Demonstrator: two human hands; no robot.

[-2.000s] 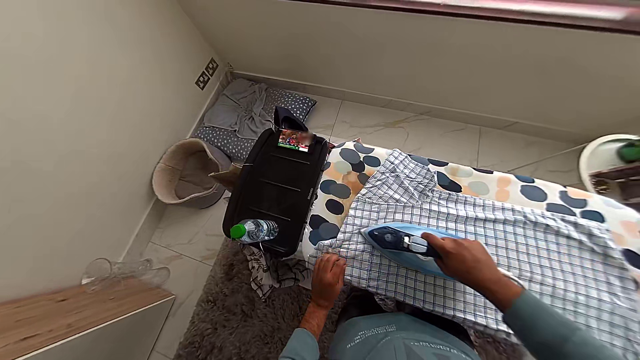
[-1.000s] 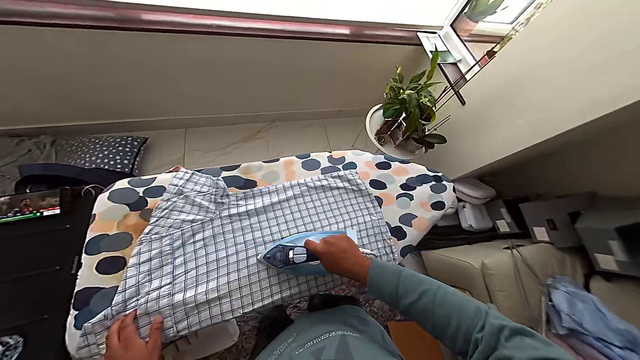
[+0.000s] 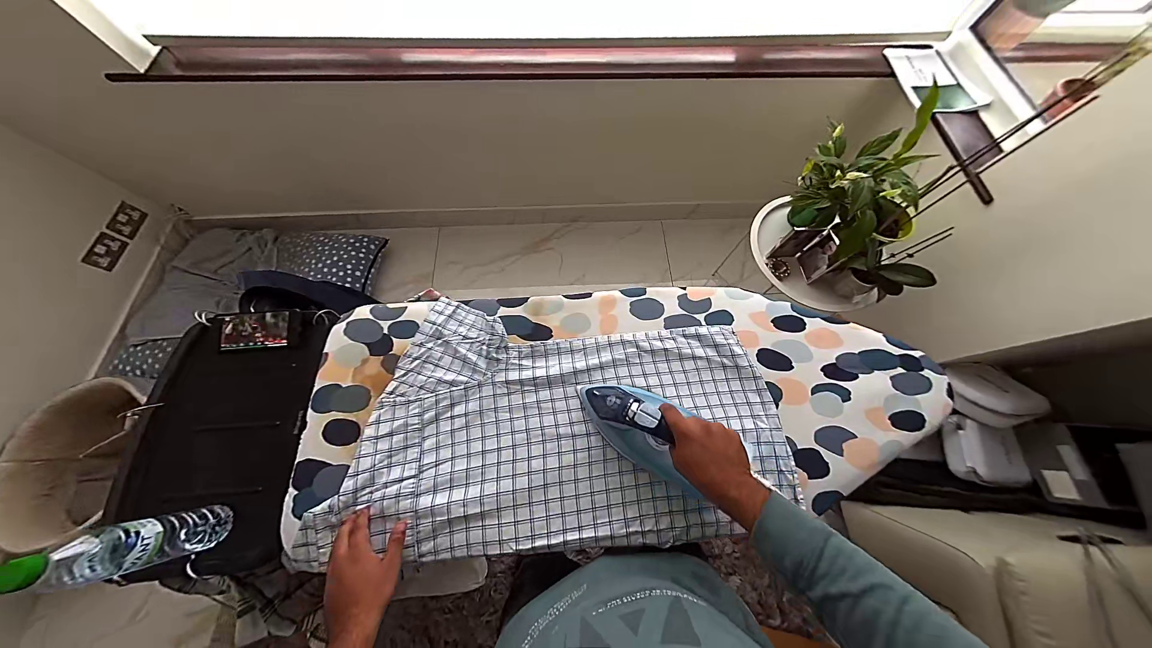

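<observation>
A white and blue checked shirt lies spread on an ironing board with a dotted cover. My right hand is closed around the handle of a blue clothes iron, whose tip points up and left on the right half of the shirt. At the near left edge of the board, my left hand rests its spread fingertips on the shirt's edge. One short sleeve lies at the far left of the shirt, with creases in it.
On the left, a black lidded box bears a phone and a plastic water bottle. Beyond it lie a dotted pillow and a pet bed. A potted plant on a round white table stands behind the board.
Since a second ago, the iron in my right hand has moved away from my body, and its tip now points more toward the far side. My left hand stays at the shirt's near edge. The view has shifted.
</observation>
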